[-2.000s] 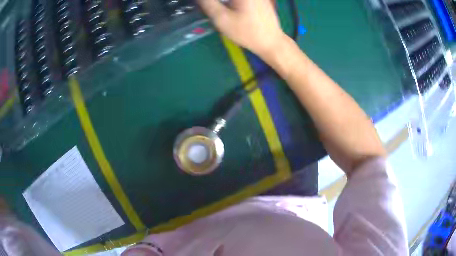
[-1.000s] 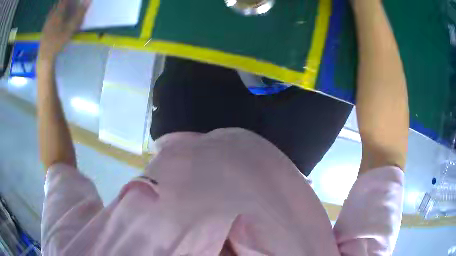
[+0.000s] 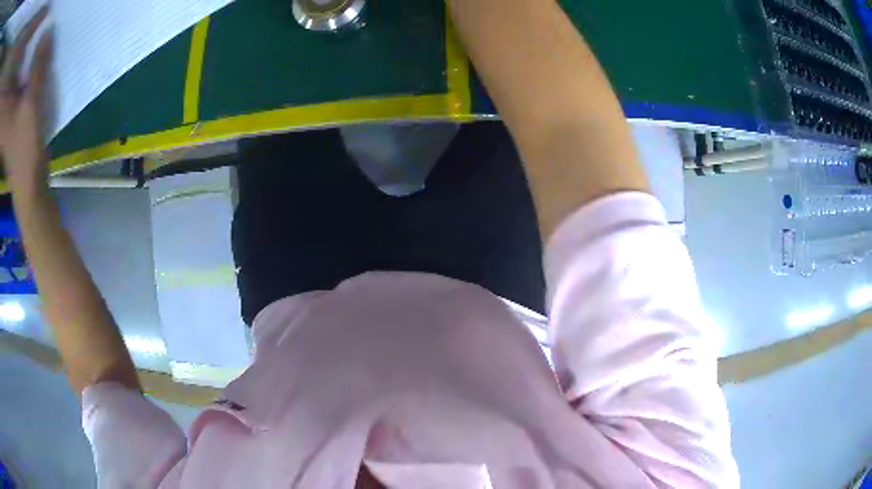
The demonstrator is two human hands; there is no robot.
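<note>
A white record sheet with printed lines [image 3: 119, 48] is at the upper left, its near edge curved. My left hand [image 3: 24, 100] is at the far left edge, blurred, with its fingers on the sheet's left edge, holding it. The round silver metal fixture [image 3: 328, 11] sits on the green mat at the top edge, partly cut off. My right forearm reaches up past the mat's right tape line; my right hand is beyond the top edge of the picture.
Yellow tape [image 3: 316, 116] runs along the green mat's near edge. A tray of dark parts [image 3: 817, 67] is at the upper right. A clear ribbed plastic tray [image 3: 822, 205] overhangs at the right. A white stack [image 3: 196, 267] is below the table edge at the left.
The view has tilted down, then shifted right. The sheet looks larger and nearer, with my left hand at its edge. The fixture has moved to the top edge of the picture.
</note>
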